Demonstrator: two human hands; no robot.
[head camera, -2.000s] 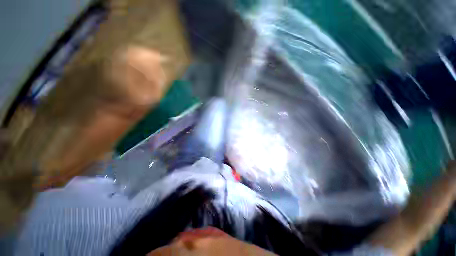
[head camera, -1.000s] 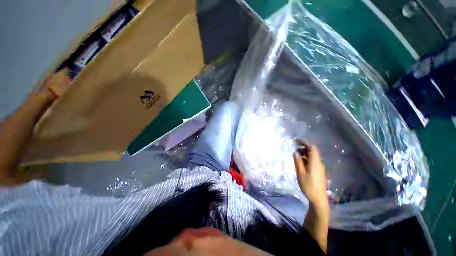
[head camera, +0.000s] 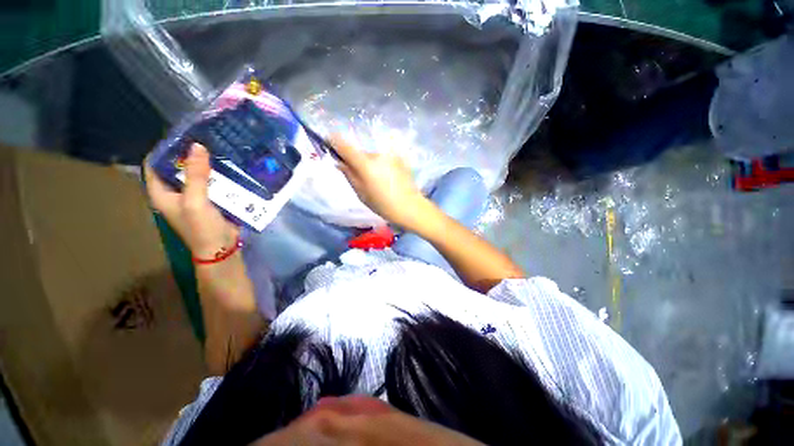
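Observation:
A retail box (head camera: 233, 148), dark blue and white with a pink-purple corner and a picture of a black keypad device, is held up over my lap at the left. My left hand (head camera: 198, 209) grips its lower left edge, thumb on the printed face. My right hand (head camera: 379, 181) holds a thin black pen-like cutter (head camera: 306, 129), its tip at the box's right upper edge. Whether film covers the box is hard to tell. The clear waste bag (head camera: 531, 91) hangs from the table edge over my lap, with shiny scraps inside.
A brown carton (head camera: 78, 261) stands at the left. A green table edge (head camera: 348, 7) curves across the top. A red object (head camera: 373, 239) lies on my lap. Film scraps (head camera: 622, 218) litter the grey floor at the right, near a yellow line. A red item (head camera: 763, 174) is at the far right.
The view has turned toward the right. My left hand has left the carton and now holds a retail box. My right hand has moved from over the bag to the box's edge with the cutter.

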